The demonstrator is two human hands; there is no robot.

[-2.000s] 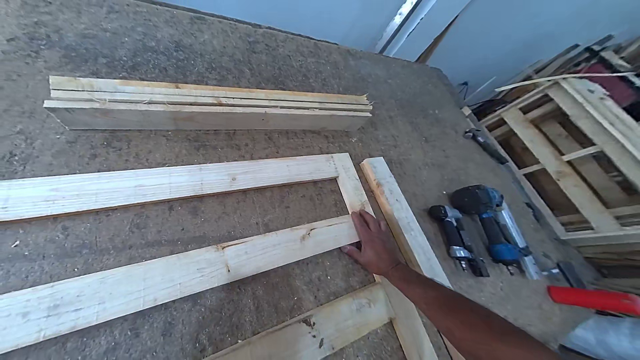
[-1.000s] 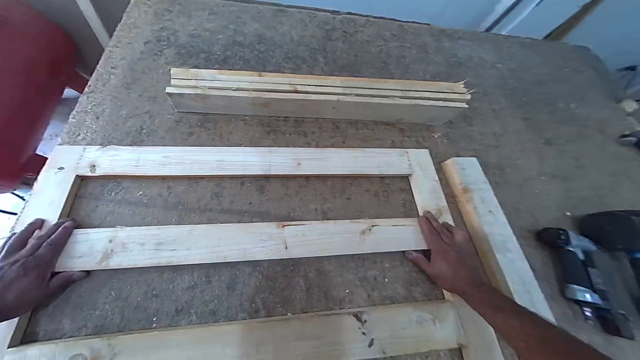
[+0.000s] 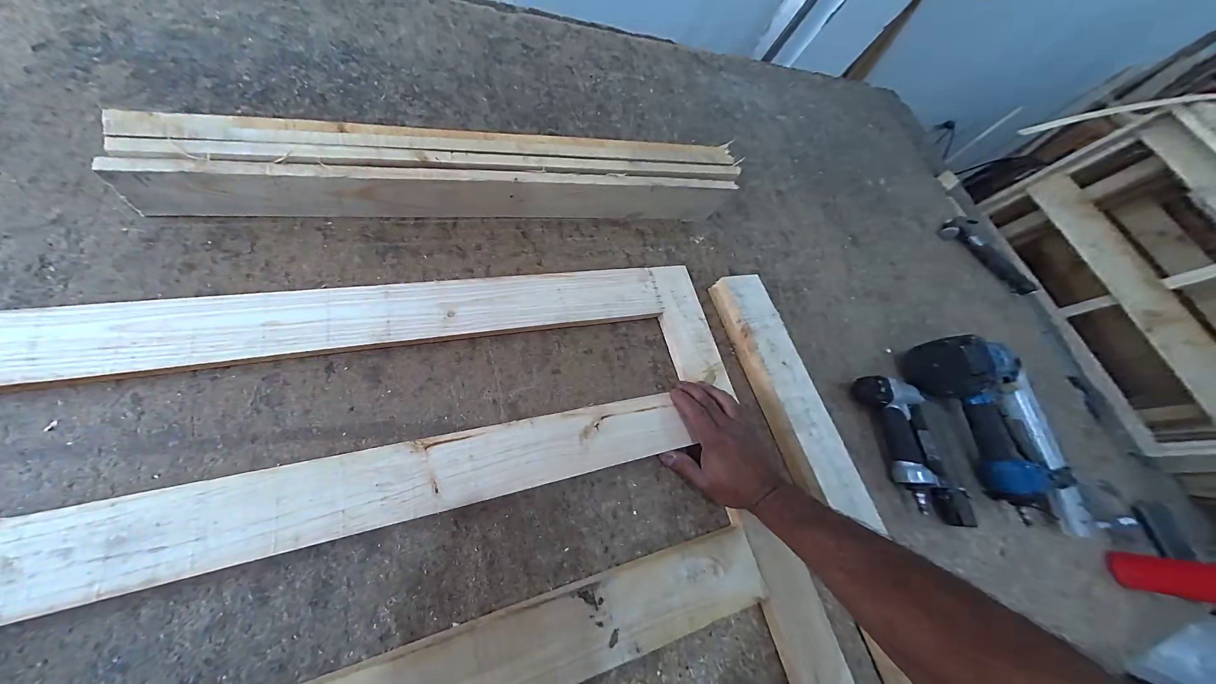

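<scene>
My right hand (image 3: 727, 446) rests over the joint where the middle wooden slat (image 3: 351, 494) meets the right side board (image 3: 793, 608) of a flat wooden frame. Its fingers lie on the boards and the thumb is at the slat's lower edge. The frame's top board (image 3: 323, 328) runs above the slat, and a lower board (image 3: 570, 617) lies below it. A loose wooden batten (image 3: 798, 399) lies just right of the frame, a narrow gap apart at its upper end. My left hand is out of view.
Several planks (image 3: 418, 190) stand stacked on edge beyond the frame. At right lie a small air tool (image 3: 907, 446), a larger pneumatic nailer (image 3: 993, 427), another black tool (image 3: 988, 255) and a red object (image 3: 1164, 575). Wooden pallet-like frames (image 3: 1130, 275) lean past the worktop's edge.
The view has swung right since one second ago, and my left hand, then on the slat's left end, is out of frame. My right hand stays at the slat's right end.
</scene>
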